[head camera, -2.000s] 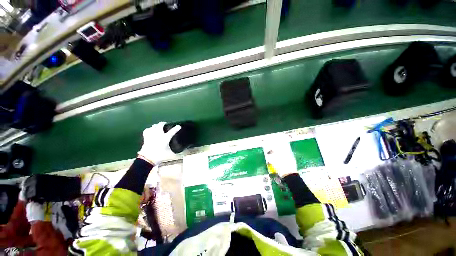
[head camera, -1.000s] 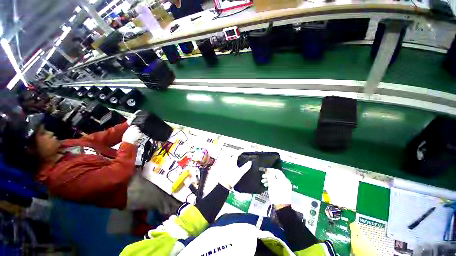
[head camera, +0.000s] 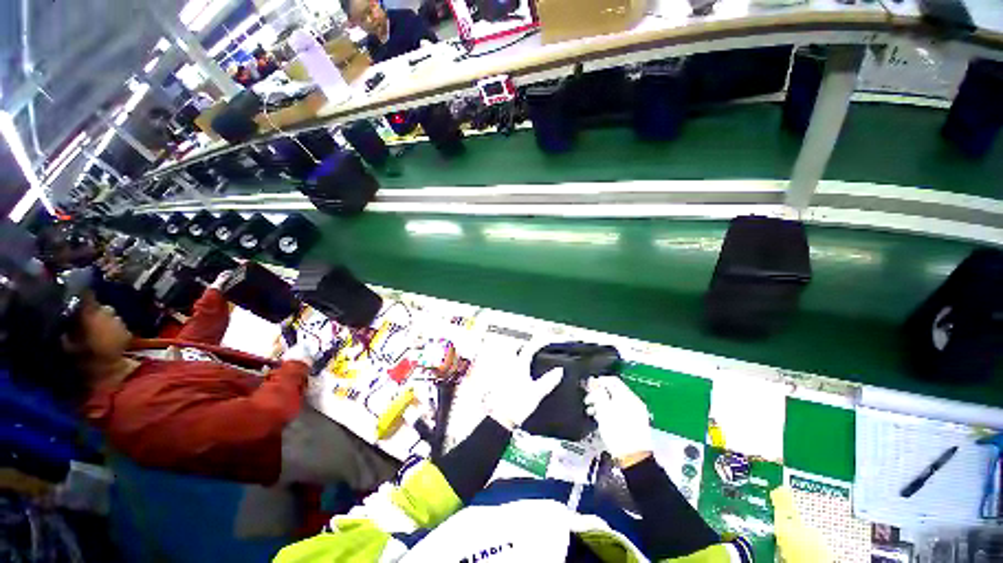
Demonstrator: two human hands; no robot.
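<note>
A black box-shaped unit [head camera: 563, 407] stands on the white bench right in front of me, partly over the green sheets. My gloved left hand [head camera: 526, 398] is against its left side. My gloved right hand [head camera: 619, 418] is at its right side, with the fingers on its edge. The unit is between my two hands, and its lower part is partly hidden by them. Green sheets [head camera: 671, 398] lie beside and behind it.
The green conveyor [head camera: 528, 258] with black units [head camera: 759, 275] runs behind the bench. A co-worker in a red-orange jacket [head camera: 198, 412] sits at left, near wires and a yellow block [head camera: 395, 411]. At right are a pen [head camera: 929, 471] on white paper and a yellow patch [head camera: 797, 533].
My view has turned left since the first frame. My left hand has come back from the conveyor, and both hands are now at the black unit on the bench.
</note>
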